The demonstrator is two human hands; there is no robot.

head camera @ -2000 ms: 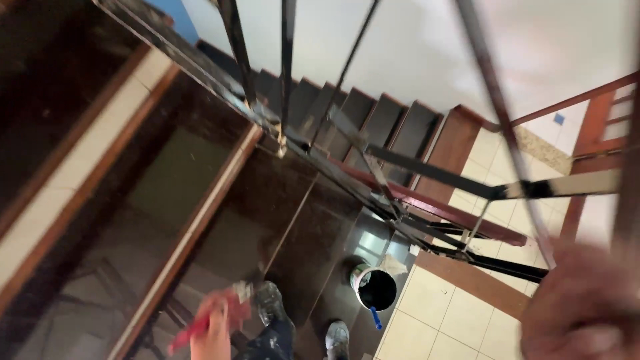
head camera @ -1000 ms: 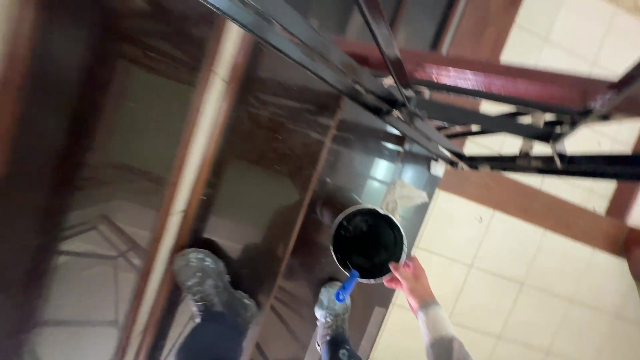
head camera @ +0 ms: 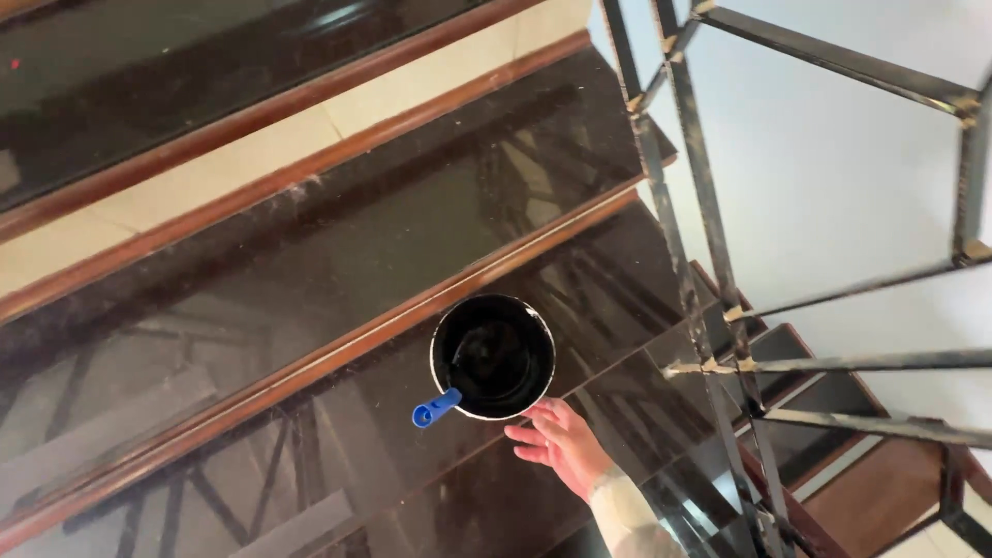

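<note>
A round bucket (head camera: 493, 356) of black paint stands on the dark glossy tread, beside the wood-trimmed edge of a step. Its rim is pale and smeared. A blue handle (head camera: 436, 408), probably of a brush, rests across the rim at the lower left; its far end is hidden in the bucket. My right hand (head camera: 559, 443) comes from the lower right. Its fingers are spread just below the bucket, with the uppermost fingertips at the rim; whether they touch it is unclear. My left hand is out of view.
A black metal railing (head camera: 701, 194) with tan patches at its joints runs down the right side. Dark steps with brown wooden edging (head camera: 333, 337) rise to the upper left. More steps (head camera: 825, 415) descend at the lower right, beside a pale wall (head camera: 845, 194).
The bucket, beside a crumpled cloth on the landing before, is now near the step edge. My left hand, seen earlier with a red object, has left view. The view has turned strongly.
</note>
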